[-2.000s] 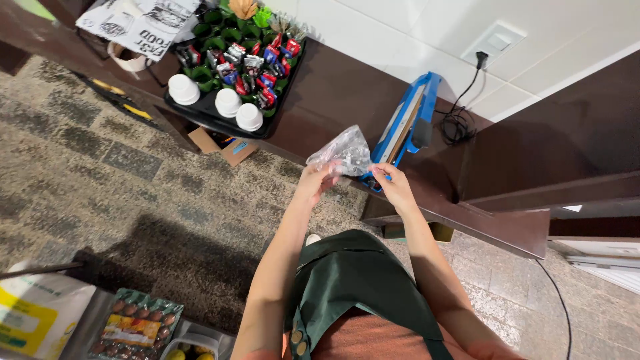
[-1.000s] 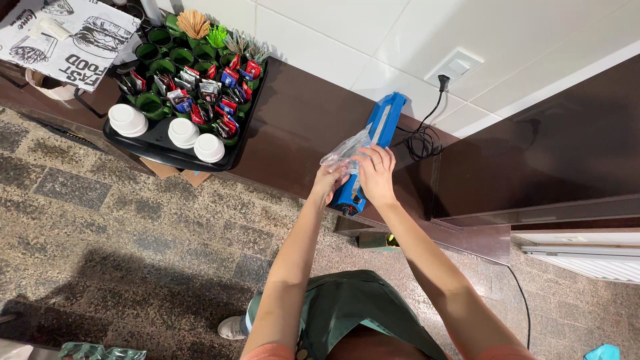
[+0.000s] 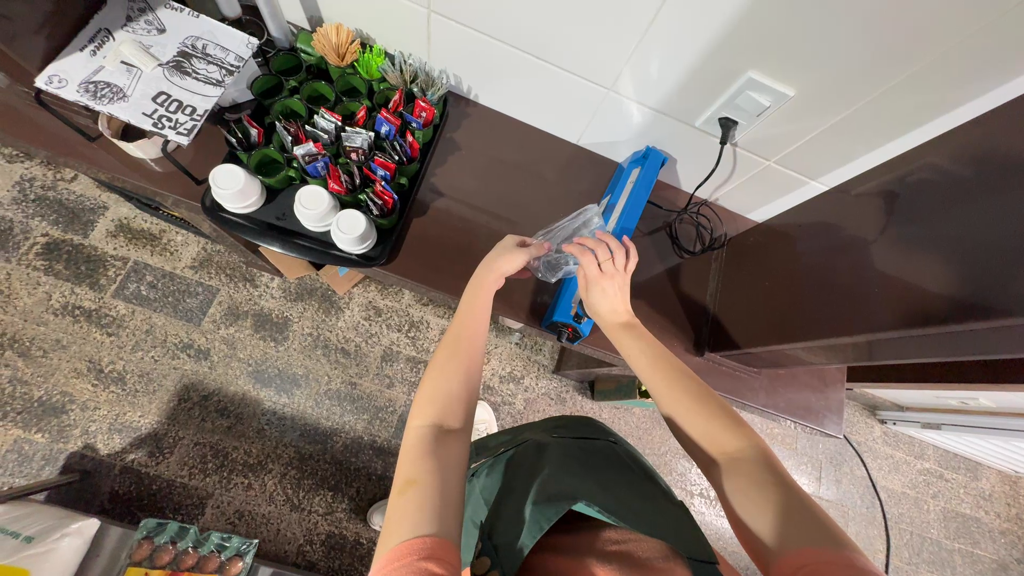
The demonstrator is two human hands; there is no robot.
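A clear plastic bag [image 3: 564, 240] is between my two hands, over the left side of a blue impulse heat sealer [image 3: 636, 188]. My left hand [image 3: 512, 260] pinches the bag's left edge between thumb and fingers. My right hand [image 3: 606, 268] lies over the sealer, its fingertips on the bag's right part. The sealer sits slantwise on a dark brown counter [image 3: 496, 172]; its near end with a knob points toward me. What the bag holds cannot be made out.
Left on the counter is a black tray [image 3: 400, 232] with green cups, sachets and white cups [image 3: 237, 188]. Beyond it lies printed paper [image 3: 148, 68]. A coiled black cord [image 3: 698, 228] runs to a wall outlet [image 3: 746, 104]. A brown panel [image 3: 872, 240] rises at right. Packed eggs [image 3: 188, 552] are at lower left.
Two seconds ago both hands held the bag near the sealer's near end; now hands and bag are over its middle. The sealer appears opened earlier and lower-armed now cannot be told. The view has shifted.
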